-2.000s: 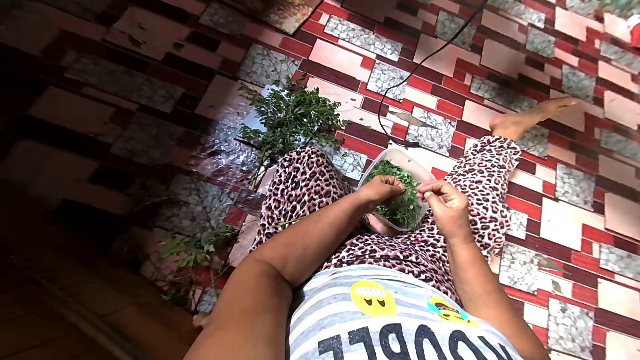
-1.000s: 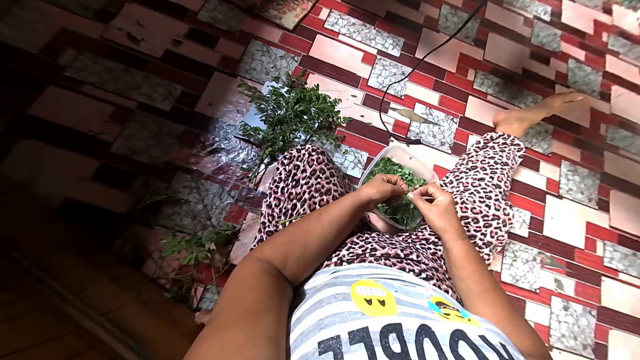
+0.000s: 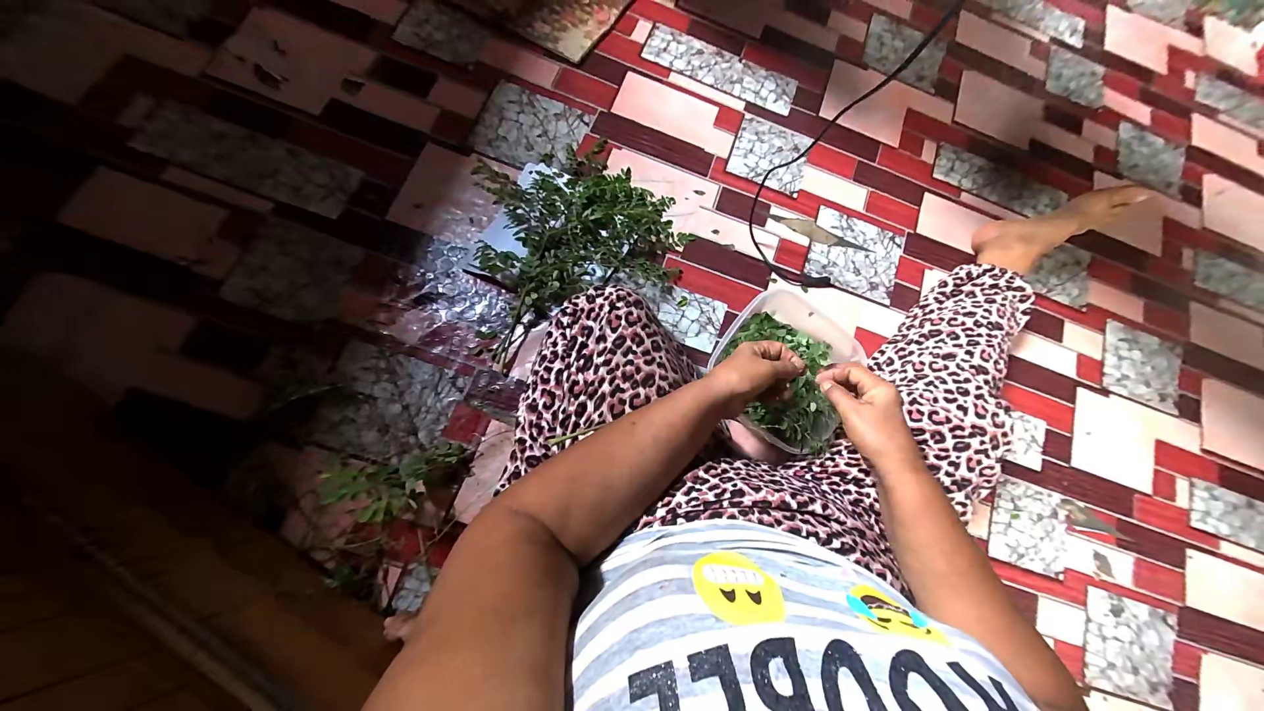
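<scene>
A clear plastic tub (image 3: 812, 314) sits between my legs, holding loose green leaves (image 3: 793, 423). My left hand (image 3: 762, 373) is over its left part, thumb and fingertips drawn together. Just right of it, over the tub's right rim, my right hand (image 3: 861, 395) has its thumb and forefinger pinched. The fingertips of both hands almost meet; whatever is between them is too small to make out. A bundle of leafy green branches (image 3: 583, 222) lies on the floor beyond my left knee, partly on a pale flat object (image 3: 504, 232).
A thin black cable (image 3: 755, 212) curves over the tiled floor to a point near the tub. Stripped-looking green sprigs (image 3: 380, 489) lie at my left side in shade. Clear plastic wrap (image 3: 449, 281) is left of the branches. A mat corner (image 3: 578, 30) shows at the top.
My hands have stayed over the tub, with small finger movements. My right hand's fingers have shifted a little. The branches and the tub have not moved.
</scene>
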